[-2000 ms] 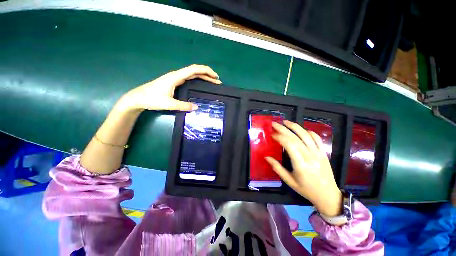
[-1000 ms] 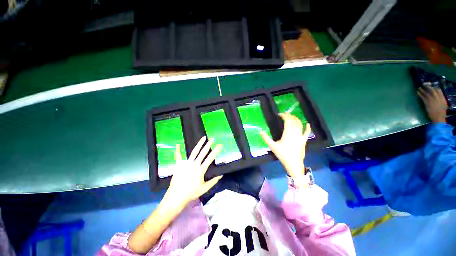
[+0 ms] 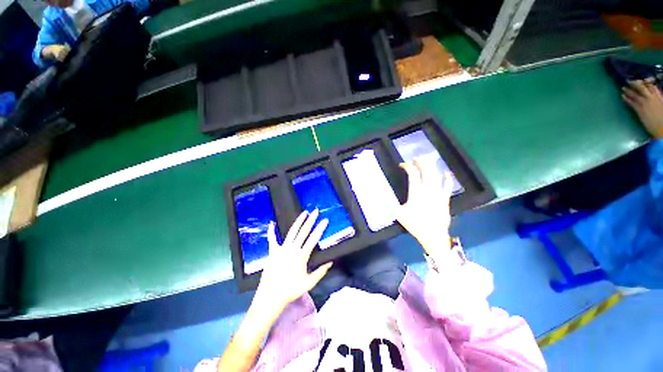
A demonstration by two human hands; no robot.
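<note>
A black foam tray (image 3: pixel 284 190) lies tilted on the green bench with four smartphones in its slots. The left phone (image 3: pixel 254 218) and the second phone (image 3: pixel 320 196) show blue screens. The third phone (image 3: pixel 371 190) shows a white screen and the right phone (image 3: pixel 425 154) a pale whitish one. My left hand (image 3: pixel 291 258) is spread over the lower ends of the two blue phones, holding nothing. My right hand (image 3: pixel 425 207) is spread over the two pale phones, holding nothing. Exact fingertip contact cannot be told.
A back tray (image 3: pixel 269 91) with one phone (image 3: pixel 365 76) lies beyond the white strip (image 3: pixel 174 155), near a brown board (image 3: pixel 429 62). A metal post (image 3: pixel 505 33) stands behind. A person in blue is at the right edge (image 3: pixel 618 218), another at top left (image 3: pixel 62 29). Blue stools stand below.
The screens have gone from red and dark to green, then to blue and white. My left hand has moved from the tray's left rim onto the phones. The camera view has shifted.
</note>
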